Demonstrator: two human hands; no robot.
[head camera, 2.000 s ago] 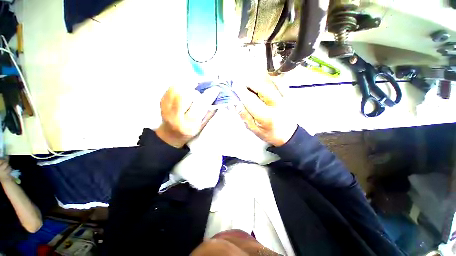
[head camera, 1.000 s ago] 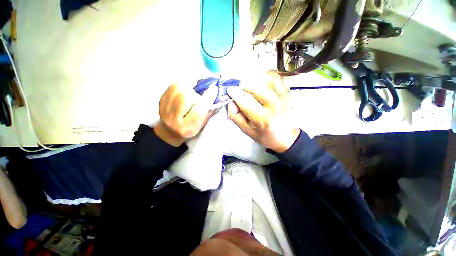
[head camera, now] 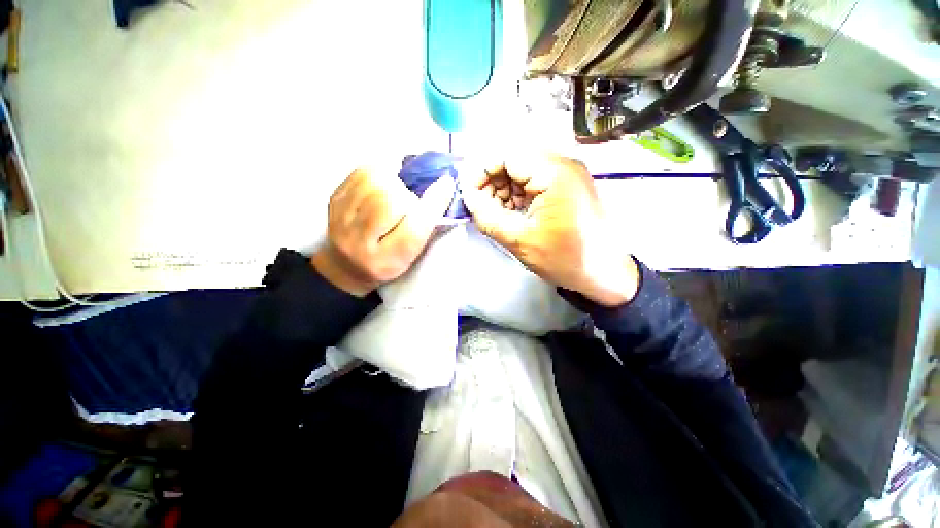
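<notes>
A small navy fabric piece (head camera: 429,171) lies between my hands at the table's front, just below the teal cover (head camera: 460,62). White fabric (head camera: 412,328) hangs from it over the table edge to my lap. My left hand (head camera: 377,229) pinches the navy and white fabric between thumb and fingers. My right hand (head camera: 546,215) is at the right side of the piece with curled fingers; its fingertips meet near the fabric edge, and glare hides whether they hold it. The sewing machine (head camera: 639,52) fills the top right.
Black shears (head camera: 758,180) and lime-green snips (head camera: 665,144) lie right of the machine head on the pale table (head camera: 206,196). A dark cloth (head camera: 134,10) is at the top left. Navy pieces with white edges (head camera: 144,356) hang below the table edge at left.
My right hand has curled its fingers and turned, and less navy fabric shows beside it. My left hand keeps its pinch. The whole view has shifted slightly, and the person's arm at left is gone.
</notes>
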